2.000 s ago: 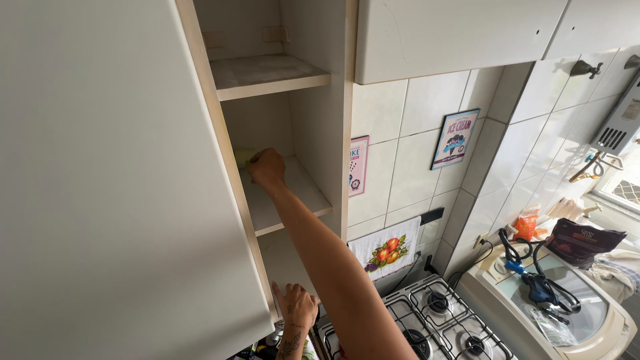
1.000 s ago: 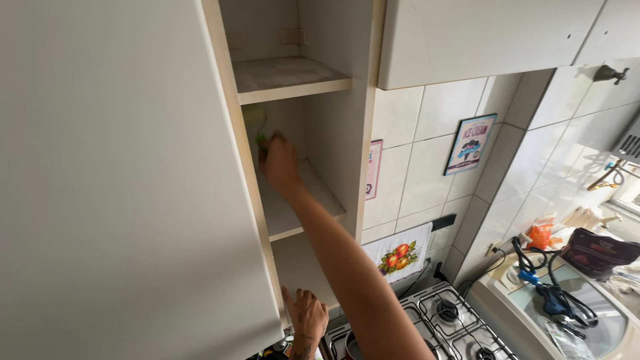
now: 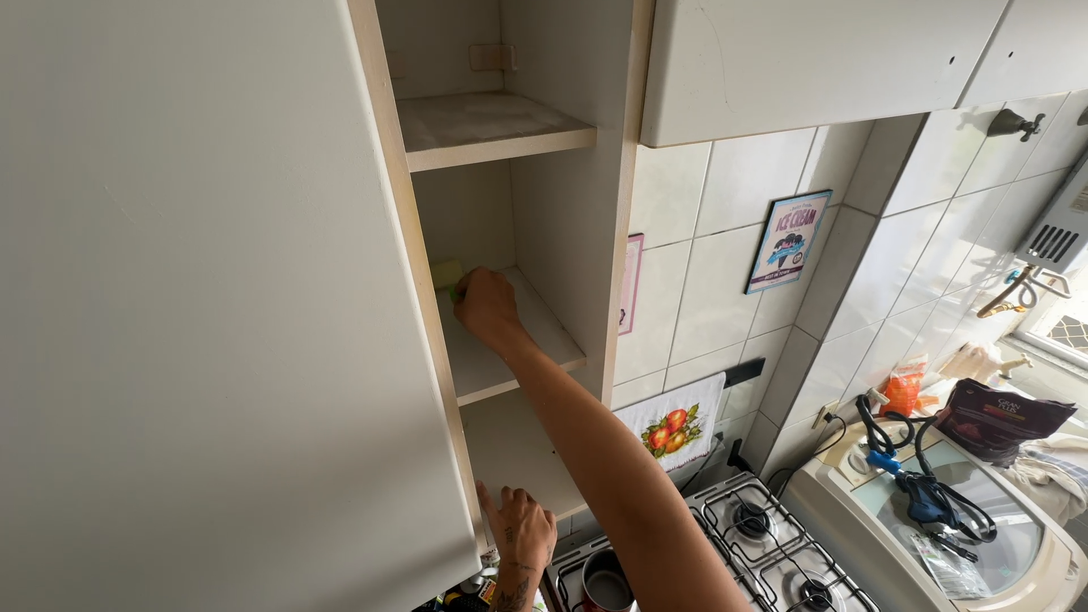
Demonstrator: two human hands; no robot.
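My right hand (image 3: pixel 489 308) is inside the middle compartment of a tall, narrow wall cabinet, closed around a pale yellow and green sponge (image 3: pixel 446 274). The sponge is at the back left, by the middle shelf (image 3: pixel 544 340); my fingers partly hide it. Lower down, my left hand (image 3: pixel 522 525) rests with its fingers spread at the front left of the bottom compartment (image 3: pixel 518 442), beside the cabinet's side edge. It holds nothing that I can see. Above my right hand, the upper shelf (image 3: pixel 497 119) has a dull, smudged surface.
A large white cabinet door (image 3: pixel 255 297) fills the left. A gas stove (image 3: pixel 765 544) with a pot (image 3: pixel 607 580) stands below. Another cabinet (image 3: pixel 790 64) hangs at upper right. A towel (image 3: pixel 676 425) hangs on the tiles. Cables and bags lie on a washing machine (image 3: pixel 850 501).
My right hand and the sponge have come down from the compartment's back wall, where they were one second ago, to near the middle shelf. My left hand has stayed by the bottom compartment.
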